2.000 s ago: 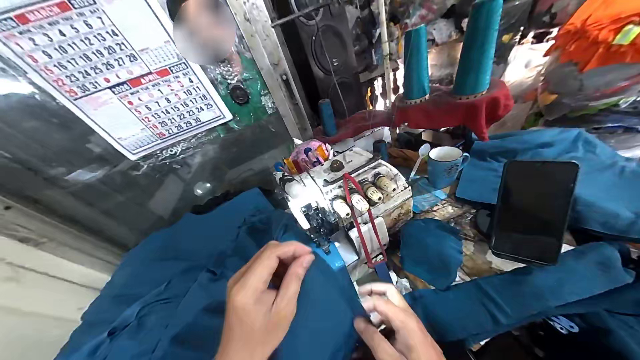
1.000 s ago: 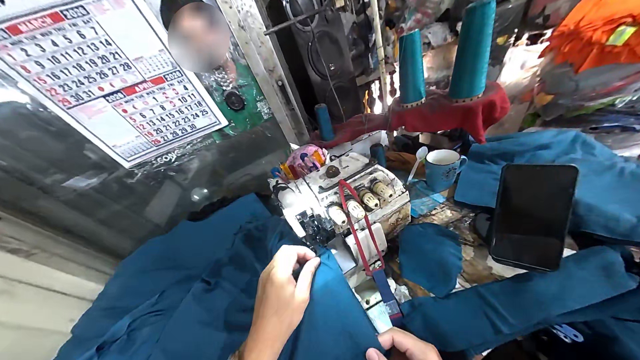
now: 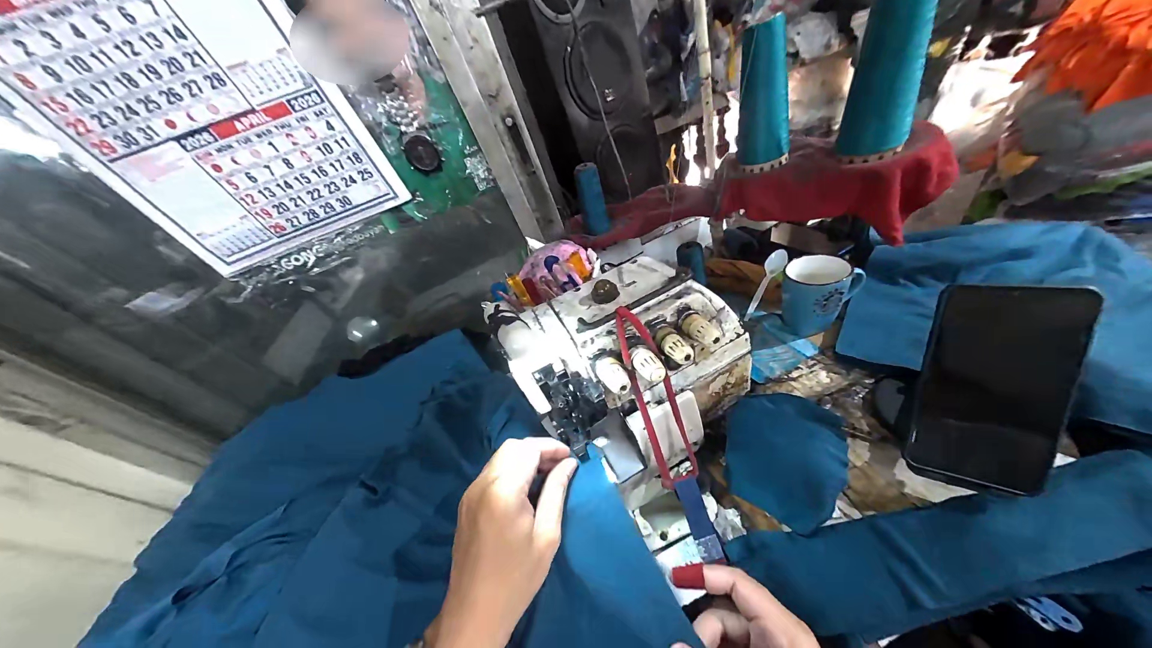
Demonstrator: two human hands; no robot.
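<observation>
A white overlock sewing machine (image 3: pixel 630 342) stands at the middle, a red cord loop hanging over its tension dials. Blue fabric (image 3: pixel 360 486) spreads from its needle area down to the lower left. My left hand (image 3: pixel 517 522) pinches the fabric's edge between thumb and forefinger, close below the presser foot. Lower right, my right hand (image 3: pixel 742 612) holds the same fabric's right edge, its fingertips partly hidden; a red covering shows on one finger. A separate blue fabric piece (image 3: pixel 785 461) lies right of the machine.
A smartphone (image 3: pixel 1003 387) stands tilted at the right, with a blue mug (image 3: pixel 817 292) and a spoon behind it. Teal thread cones (image 3: pixel 765 94) rise from a red cloth (image 3: pixel 837 193). More blue fabric (image 3: pixel 972 535) lies along the right. A calendar (image 3: pixel 216 135) hangs behind glass at the upper left.
My right hand was beside the machine's front two seconds ago and is now lower, at the fabric's right edge. My left hand stays near the presser foot, on the fabric.
</observation>
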